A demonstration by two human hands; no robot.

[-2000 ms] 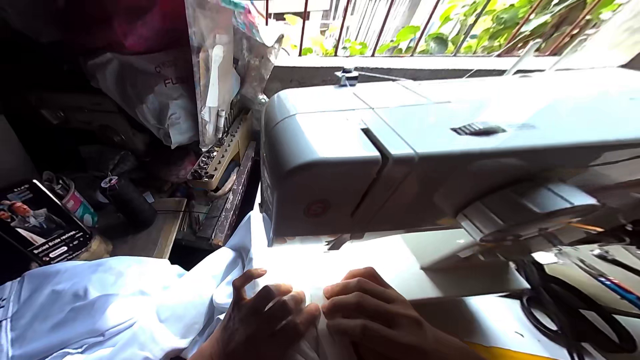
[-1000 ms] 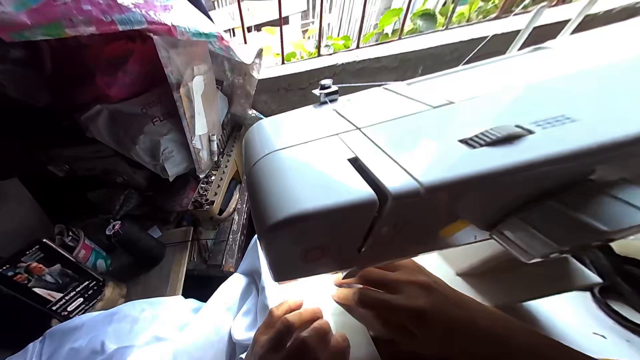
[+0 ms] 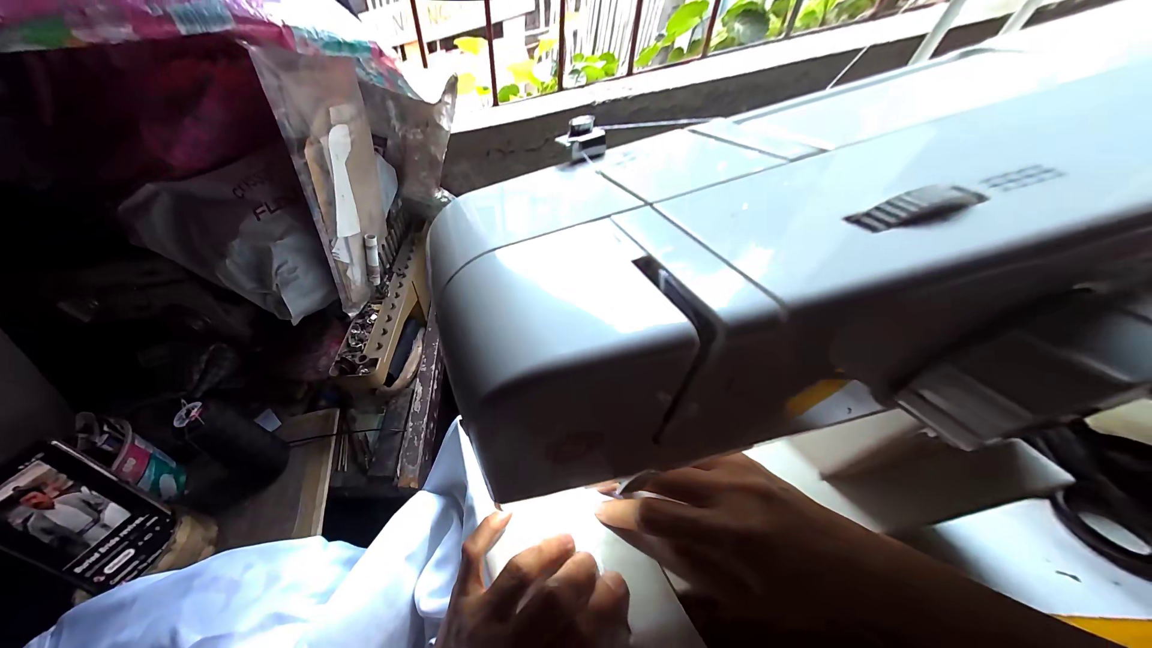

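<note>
A white sewing machine [image 3: 576,360] fills the middle and right of the head view. White fabric [image 3: 387,576] lies bunched at the lower left and runs under the machine's head. My left hand [image 3: 540,585] rests on the fabric in front of the machine, fingers bent and apart. My right hand [image 3: 693,513] is to its right, its fingertips at the machine's underside near the needle area, which the machine's head hides. Whether the right fingers pinch the cloth or something small is not clear.
Left of the machine stand a beige bobbin tray [image 3: 382,337], a black thread cone [image 3: 234,450], a cup [image 3: 144,463] and a phone [image 3: 76,522]. Black-handled scissors [image 3: 1102,522] lie at the right. A barred window ledge [image 3: 513,135] runs behind.
My right hand has moved from beside the left hand on the fabric to under the machine's head. My left hand is now lower and apart from it. The view has shifted closer to the machine.
</note>
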